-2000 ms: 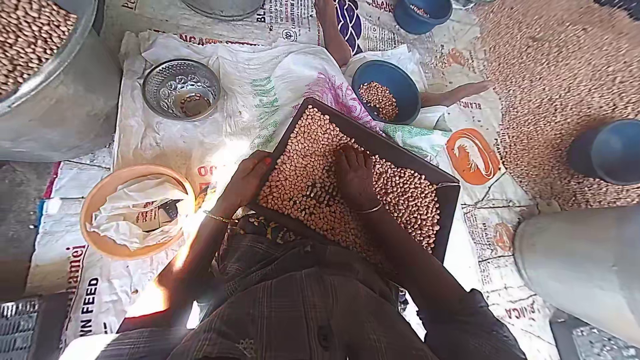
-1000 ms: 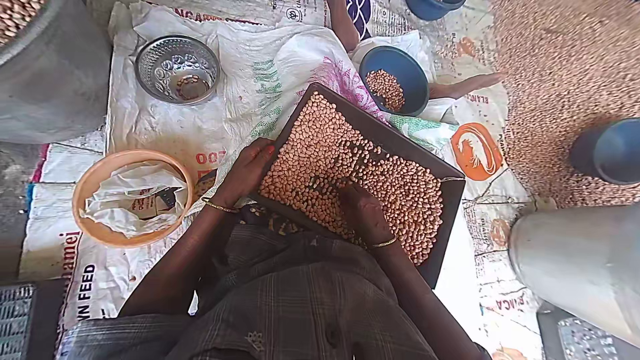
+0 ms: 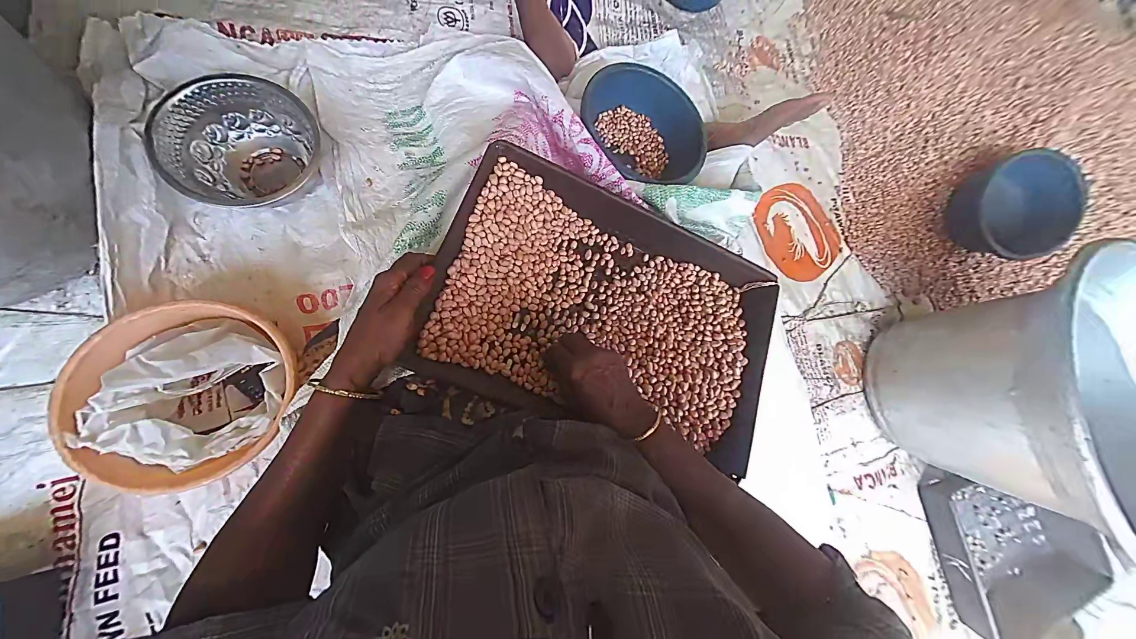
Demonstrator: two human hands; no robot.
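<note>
A dark rectangular tray (image 3: 759, 355) spread with shelled peanuts (image 3: 524, 257) lies tilted across my lap. My left hand (image 3: 390, 306) grips its left edge, the thumb over the rim. Inside, near the lower edge, my right hand (image 3: 599, 382) rests among the nuts with its fingers curled down; whether it holds any is hidden. Darker gaps in the layer show around its fingertips and above them. Just beyond the tray's far edge stands a blue bowl (image 3: 683, 124) with some peanuts in it.
A patterned steel bowl (image 3: 231, 133) holds a few nuts at the upper left. An orange basin (image 3: 80, 364) with crumpled white sacking is at my left. A blue bucket (image 3: 1016, 204) stands on a wide peanut heap (image 3: 932, 106); a large metal pot (image 3: 958, 373) is right. Another person's foot (image 3: 772, 120) is near the blue bowl.
My right hand has moved from the middle of the tray toward its lower edge. Darker gaps have opened among the peanuts. My left hand stays on the tray's edge.
</note>
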